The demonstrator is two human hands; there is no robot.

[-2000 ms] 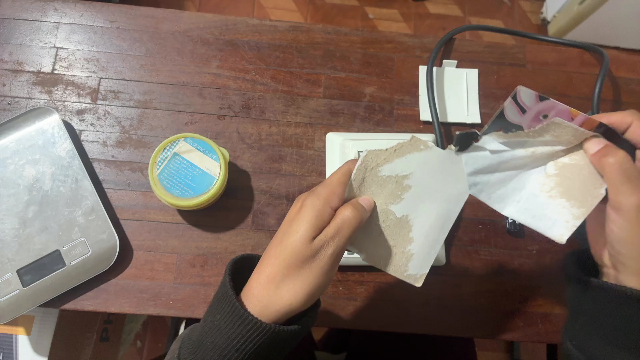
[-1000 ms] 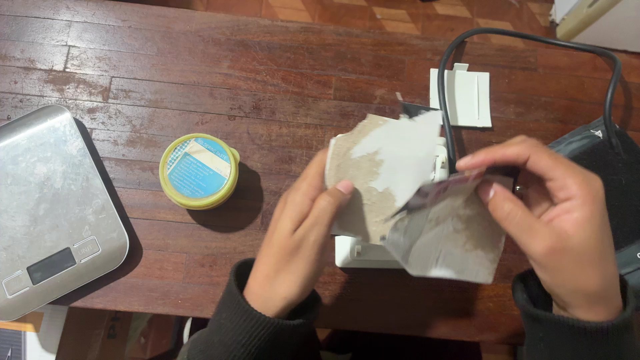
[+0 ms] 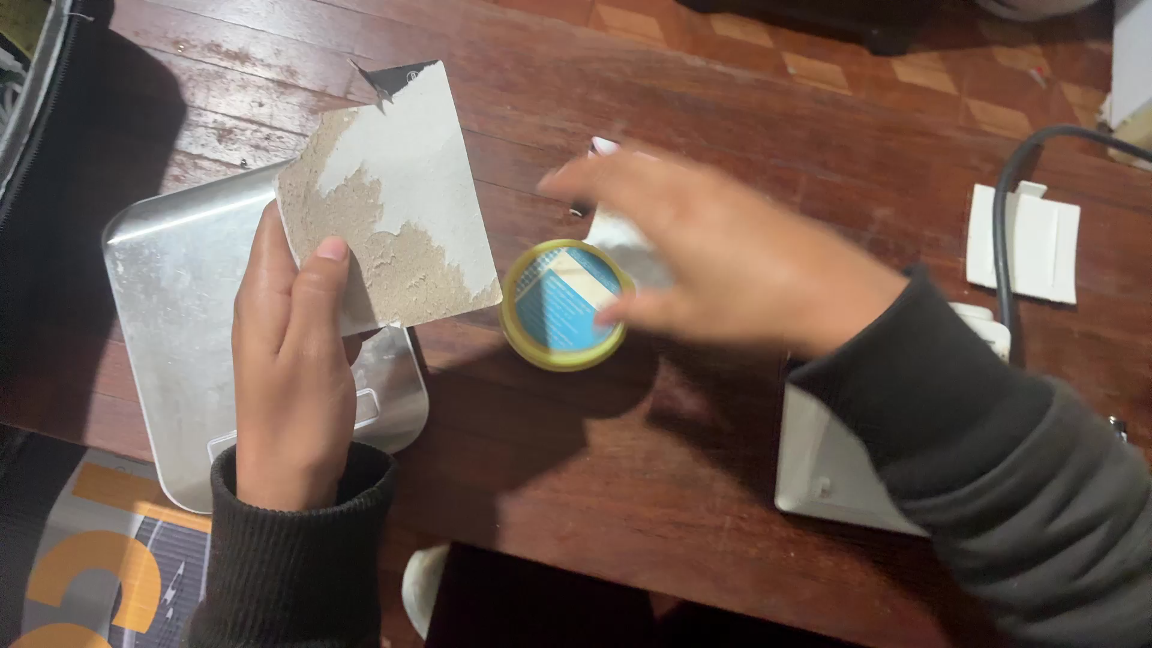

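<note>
My left hand (image 3: 301,333) holds a torn piece of cardboard (image 3: 405,207), its white face partly peeled to rough grey-brown and a dark flap at its top edge. That piece is over a silver digital scale (image 3: 189,297). My right hand (image 3: 711,243), blurred, is just right of a round tub (image 3: 567,306) with a yellow rim and blue label, its thumb and fingers spread. Another cardboard piece (image 3: 621,236) shows partly beneath that hand; the rest of it is hidden. The thumb overlaps the tub's edge in view; whether it touches is unclear.
At the right a white device (image 3: 837,459) lies under my right forearm, near a white plastic cover (image 3: 1026,243) crossed by a black cable (image 3: 1003,207). A dark zippered bag (image 3: 45,99) is at the upper left, a printed box (image 3: 117,558) at the lower left.
The two cardboard parts, together between my hands earlier, are now apart. My right hand has moved over beside the tub and its fingers have spread. The view has shifted left.
</note>
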